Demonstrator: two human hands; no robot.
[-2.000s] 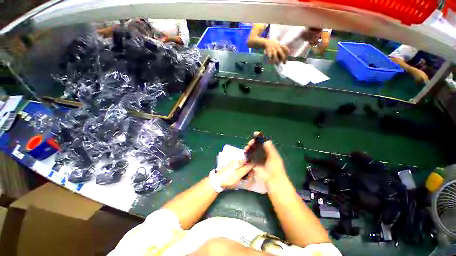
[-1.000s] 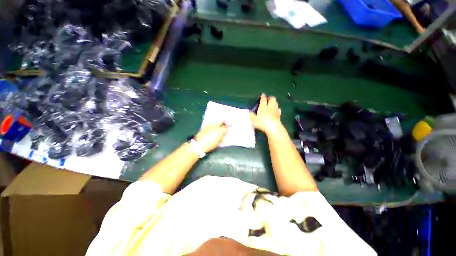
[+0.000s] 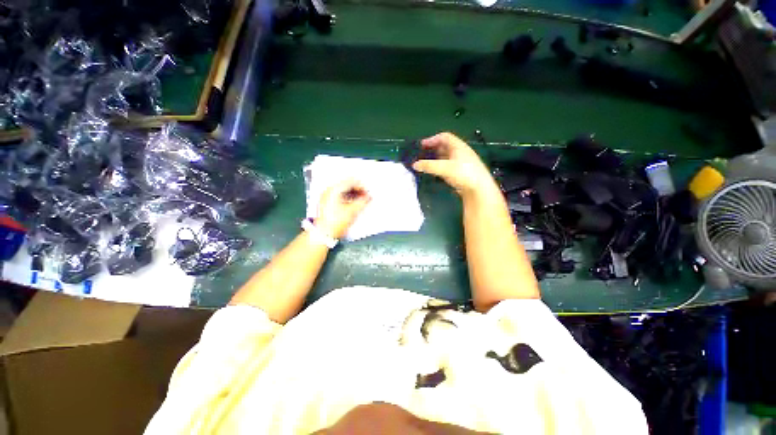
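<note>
A white stack of poly bags [image 3: 387,200] lies on the green surface in front of me. My left hand [image 3: 342,208] rests over the stack's left part, fingers curled; whether it pinches a bag is too blurred to tell. My right hand [image 3: 451,161] is at the stack's upper right corner, with its fingers and thumb around a small black adapter [image 3: 414,154]. The adapter's cord cannot be made out.
Bagged adapters [image 3: 128,170] are heaped at left, around a tan-edged tray [image 3: 223,64]. Loose black adapters [image 3: 587,208] lie at right beside a fan [image 3: 742,229]. Black pieces lie on the conveyor [image 3: 366,85]. A cardboard box [image 3: 77,365] is lower left, a blue bin [image 3: 720,374] lower right.
The view has tilted down. My hands have separated from around the black adapter over the stack; my left hand is now on the bags, and my right hand holds an adapter at the stack's corner.
</note>
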